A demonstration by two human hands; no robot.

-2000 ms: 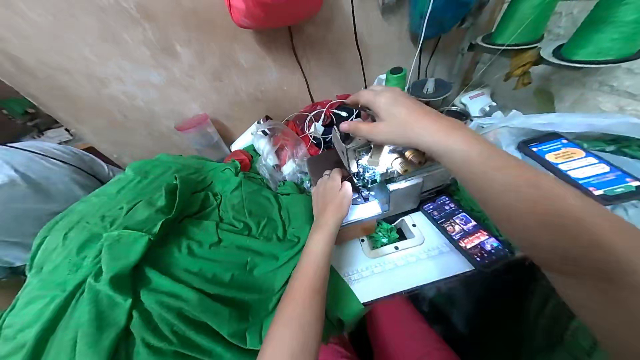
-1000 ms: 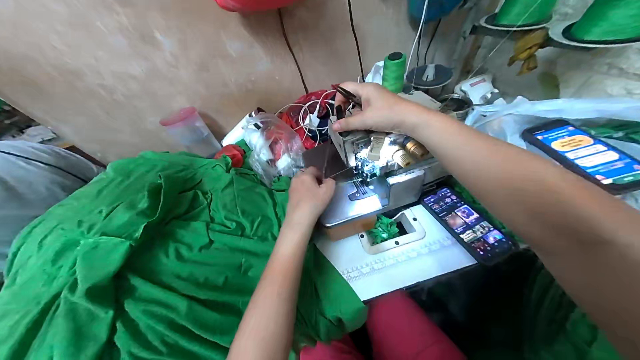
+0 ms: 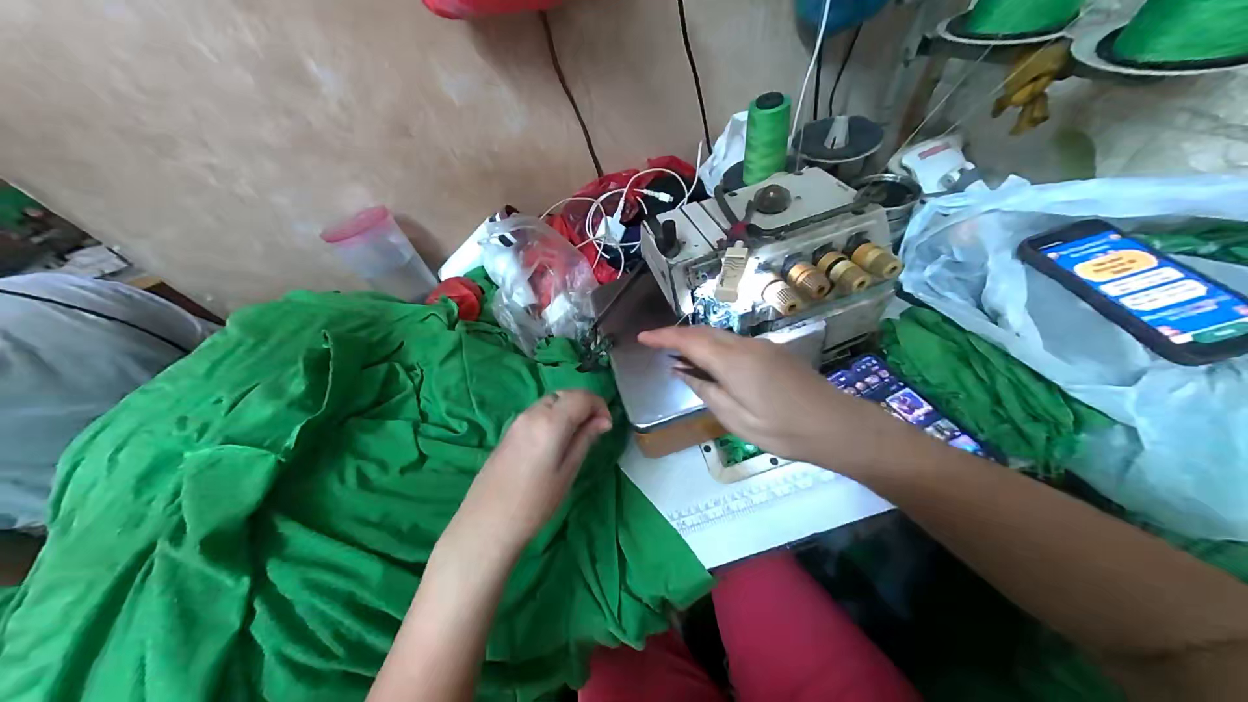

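Observation:
An overlock sewing machine (image 3: 780, 244) with several brass-coloured tension knobs stands at centre right, its needle area lit. My right hand (image 3: 746, 390) is in front of it, above the metal work plate (image 3: 653, 375), index finger stretched out; something thin and dark shows beneath its fingers, too hidden to name. A large heap of green fabric (image 3: 292, 487) covers the left and centre. Over the fabric's right part is my left hand (image 3: 556, 439), fingers bent with thumb and fingertips close together; whether a thread or cloth edge is between them cannot be told.
A green thread spool (image 3: 767, 136) stands behind the machine. Clear plastic bags (image 3: 541, 278), white cables (image 3: 614, 219) and a plastic container (image 3: 380, 253) lie near the wall. One phone (image 3: 912, 405) lies beside the machine; another phone (image 3: 1141, 288) rests on a white plastic bag (image 3: 1063, 380).
My right hand has come down from the machine's top to the front of its needle area. My left hand has moved from the work plate to over the green fabric.

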